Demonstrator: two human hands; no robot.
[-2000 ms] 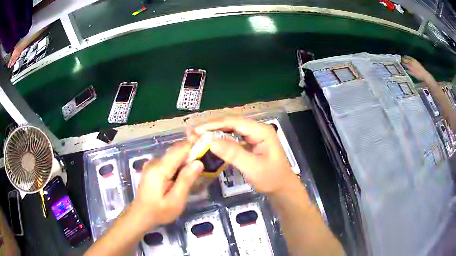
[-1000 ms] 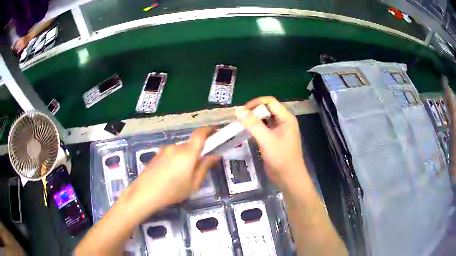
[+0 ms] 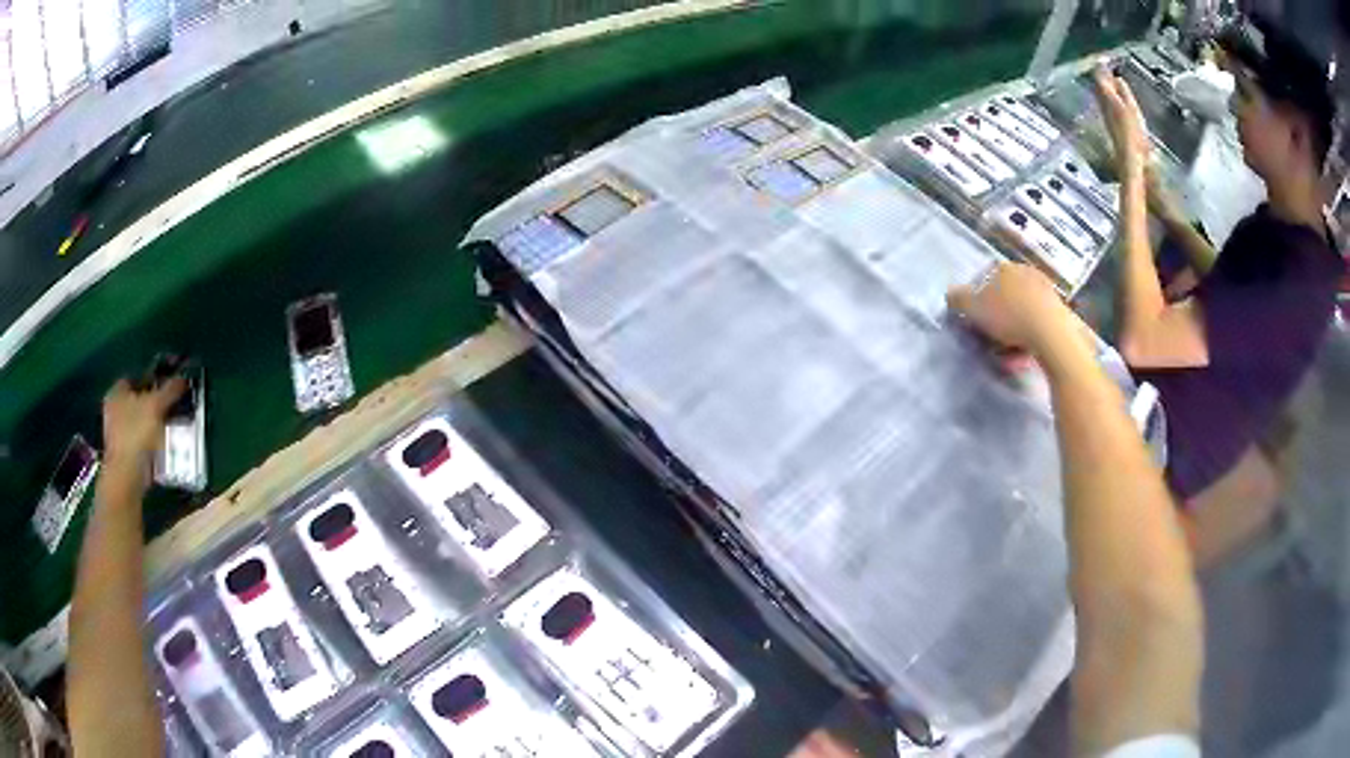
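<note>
My left hand (image 3: 136,422) is at the far left over the green belt, its fingers on the top end of a white keypad handset (image 3: 182,444). My right hand (image 3: 1014,308) is over the right part of the pale foam sheet (image 3: 829,400), its fingers curled downward; a small reddish patch shows below it, and whether it grips anything cannot be told. Gold-framed front housings (image 3: 592,210) show at the sheet's far edge. White housings (image 3: 363,570) with dark ovals lie in the clear blister tray (image 3: 570,518).
Two more handsets lie on the belt, one upright in view (image 3: 318,353) and one slanted (image 3: 67,492). A person in a dark top (image 3: 1258,333) is at the right, arms raised beside another tray of white parts (image 3: 985,148). The fan's edge shows at bottom left.
The view has swung right. My hands, together on a white phone part over the tray one second ago, are now far apart: left at the belt, right over the foam sheet.
</note>
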